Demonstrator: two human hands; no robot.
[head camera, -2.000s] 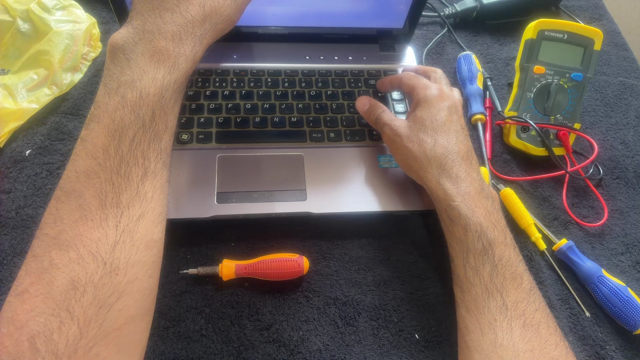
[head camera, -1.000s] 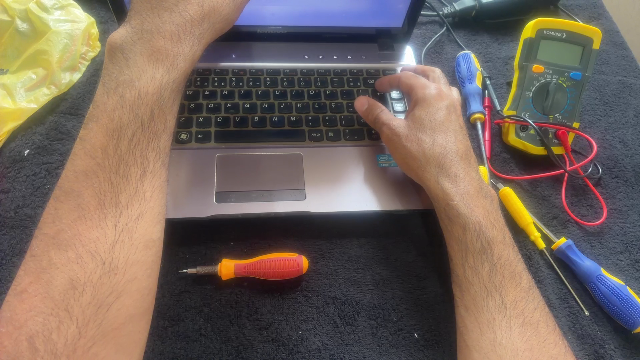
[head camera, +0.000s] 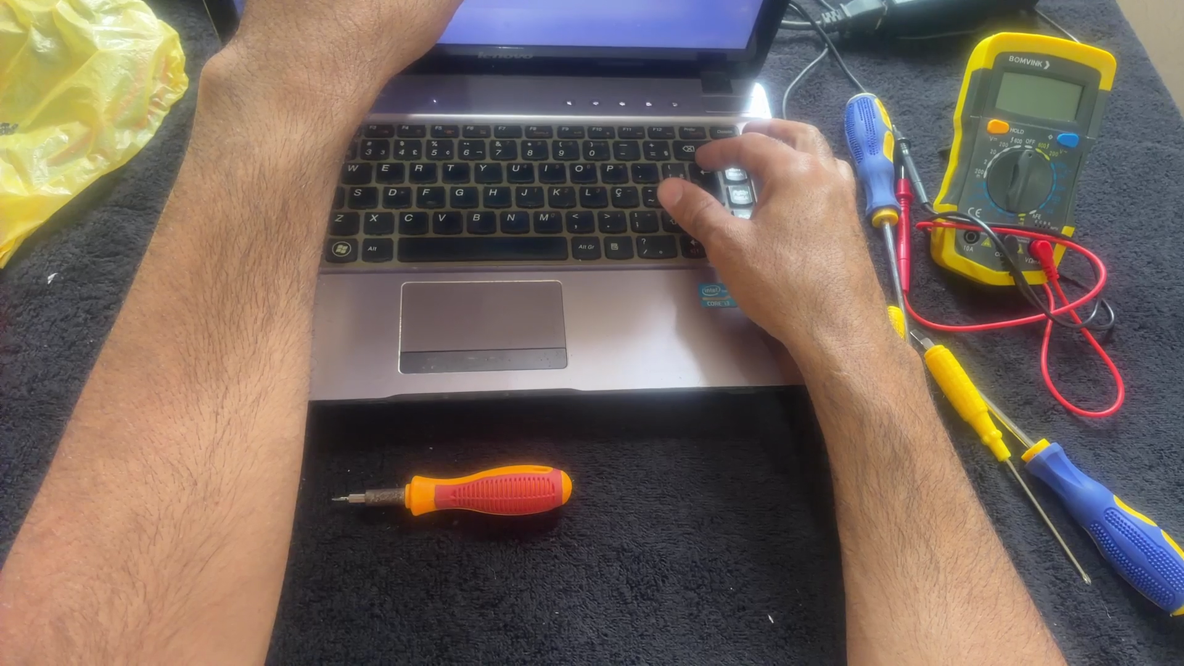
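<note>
A Lenovo laptop (head camera: 638, 333) lies open on dark towel-like cloth, its screen (head camera: 601, 23) lit blue-violet. My right hand (head camera: 786, 213) rests over the right end of the keyboard (head camera: 481, 250), fingers apart, thumb and index finger near the keys at the Enter and backspace area. My left hand (head camera: 342, 28) reaches across the upper left of the laptop in front of the screen; its fingers are cut off by the top edge of the view, so what they touch is hidden. A red and orange screwdriver (head camera: 499, 490) lies in front of the laptop, tip pointing left.
Right of the laptop lie a yellow and grey multimeter (head camera: 1022, 166) with red and black leads, blue-handled screwdrivers (head camera: 1110, 523) and a yellow-handled screwdriver (head camera: 962, 388). A black power adapter (head camera: 925, 14) with cables is behind. A yellow plastic bag (head camera: 79, 102) sits at upper left.
</note>
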